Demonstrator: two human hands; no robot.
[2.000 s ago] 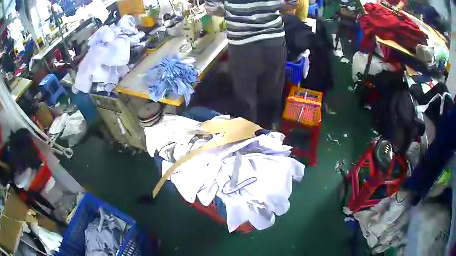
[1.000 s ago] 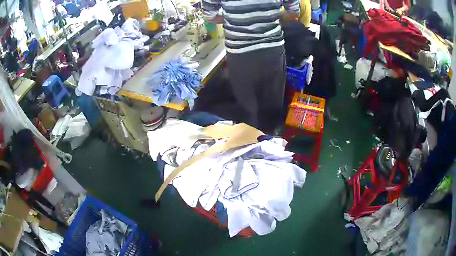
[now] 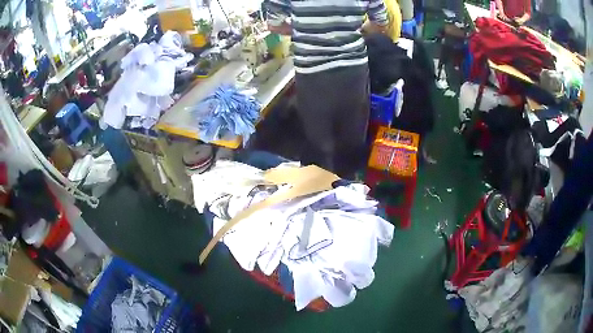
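Note:
Neither of my hands is in the picture. Nearest in front of me, a heap of white shirt pieces (image 3: 325, 240) spreads over an orange-red crate (image 3: 268, 281), which shows only at its lower edge. A curved tan card pattern (image 3: 292, 179) lies across the top of the heap, one narrow end hanging over its left side. A pale blue bundle of shirt pieces (image 3: 227, 112) lies on the corner of a sewing table (image 3: 195, 128) behind the heap.
A person in a striped top (image 3: 330, 32) stands beyond the heap. A blue crate (image 3: 97, 299) holds grey-blue pieces at lower left. An orange basket (image 3: 393, 151) sits on a red stool (image 3: 398, 198). A red metal frame (image 3: 478, 240) and red cloth (image 3: 510, 49) are at right.
The view has shifted slightly, so the heap and tables sit a little differently in the picture. The standing person's arms have moved slightly. The heap looks unchanged.

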